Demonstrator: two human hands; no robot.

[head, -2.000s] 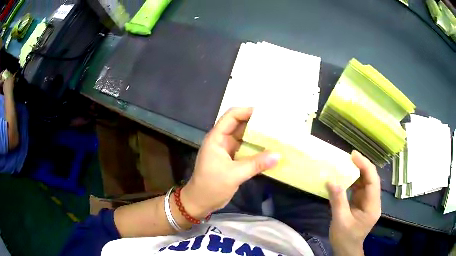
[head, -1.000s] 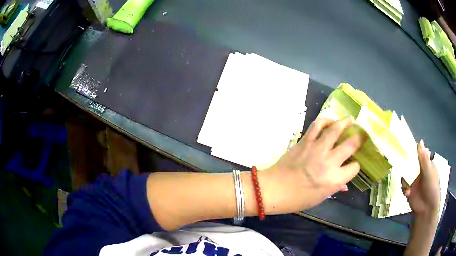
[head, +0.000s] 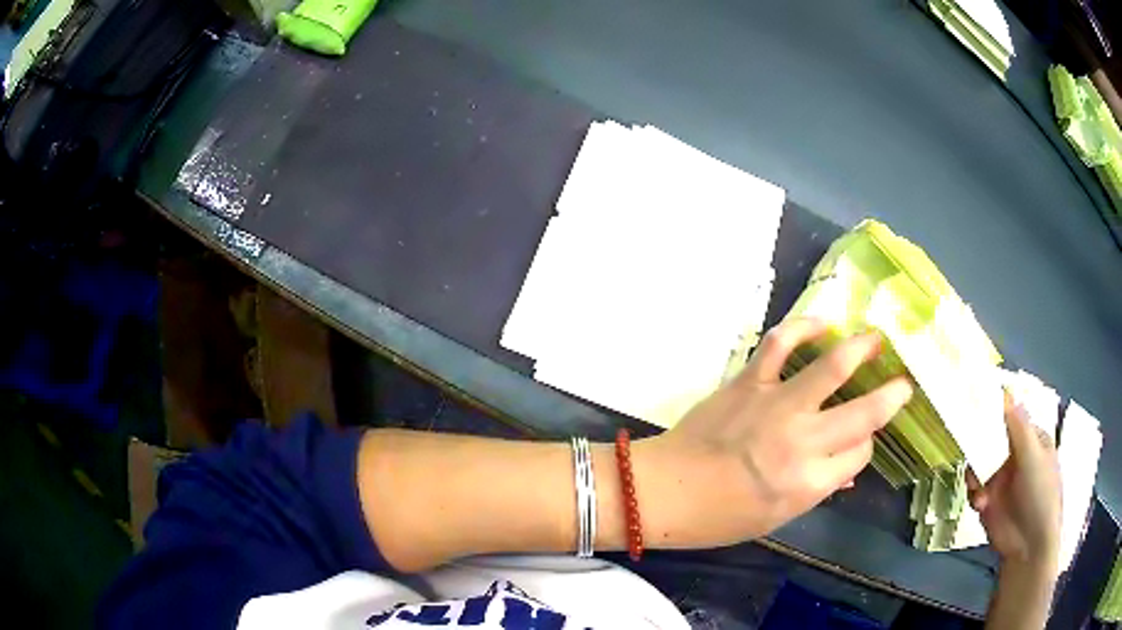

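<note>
My left hand reaches across to the bent yellow-green sheet stack, its fingers curled over the stack's near left side. My right hand is at the stack's right end, with thumb and fingers around the end of a pale sheet lying against the stack. The hands hide part of the layers. A flat white sheet stack lies left of the bent stack, with uneven edges. More white sheets lie at the right, partly behind my right hand.
The sheets lie on a black mat on the curved dark green bench. A lime-green wrapped bar is at the top left. Other pale stacks and yellow-green pieces are at the top right. A brown carton is low at the left.
The yellow sheet was held between both hands over the near bench; both hands then moved right to the bent stack. Since one second ago, the right hand and pale sheet have shifted slightly.
</note>
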